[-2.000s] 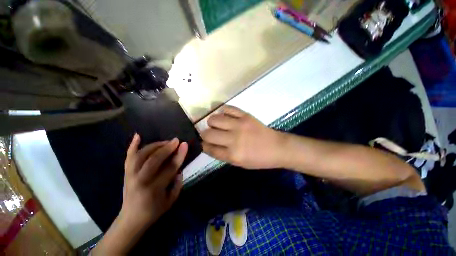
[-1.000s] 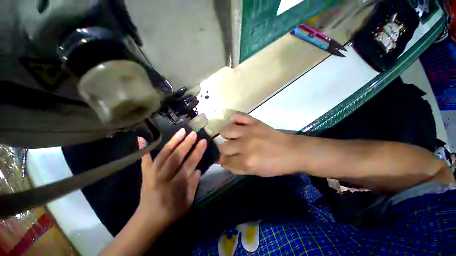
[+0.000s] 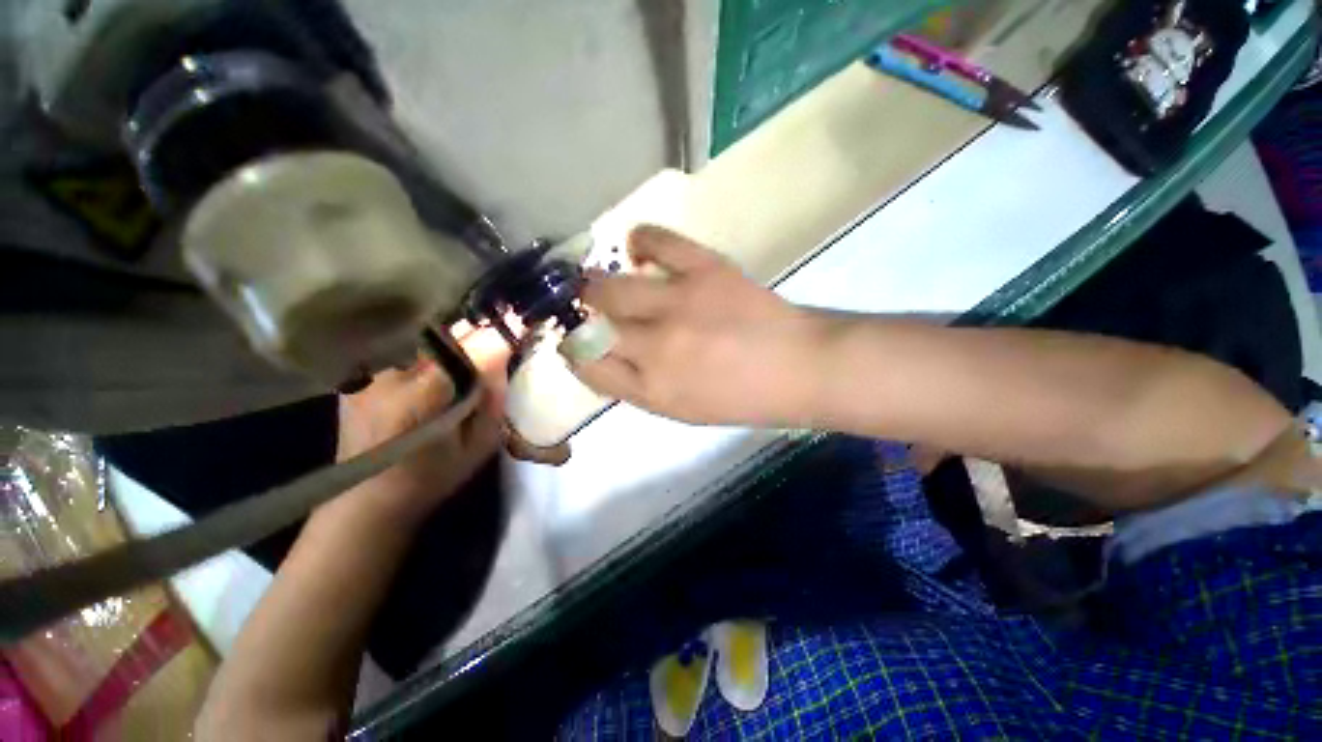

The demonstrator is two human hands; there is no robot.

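Note:
The black fabric panel point(image 3: 435, 565) lies on the white table left of the needle area, partly under my left forearm. My left hand point(image 3: 428, 420) is at the left of the presser foot, partly hidden by the machine's grey bar; whether its fingers grip the cloth I cannot tell. My right hand point(image 3: 674, 334) has its fingertips at the presser foot and needle point(image 3: 537, 297), beside the lit needle plate point(image 3: 544, 399). What its fingertips hold, if anything, is not clear. The sewing machine head point(image 3: 508, 102) with a cream knob point(image 3: 312, 261) stands above.
Thread snips point(image 3: 957, 83) with pink and blue handles lie at the upper right, beside a dark pouch point(image 3: 1145, 73) with a pale print. Black fabric point(image 3: 1189, 305) lies beyond the green table edge point(image 3: 1044, 276). Plastic-wrapped board point(image 3: 87, 580) is at the left.
The black panel has moved left, off the needle plate. My left hand has moved left and up behind the bar. My right hand has moved up and left to the presser foot.

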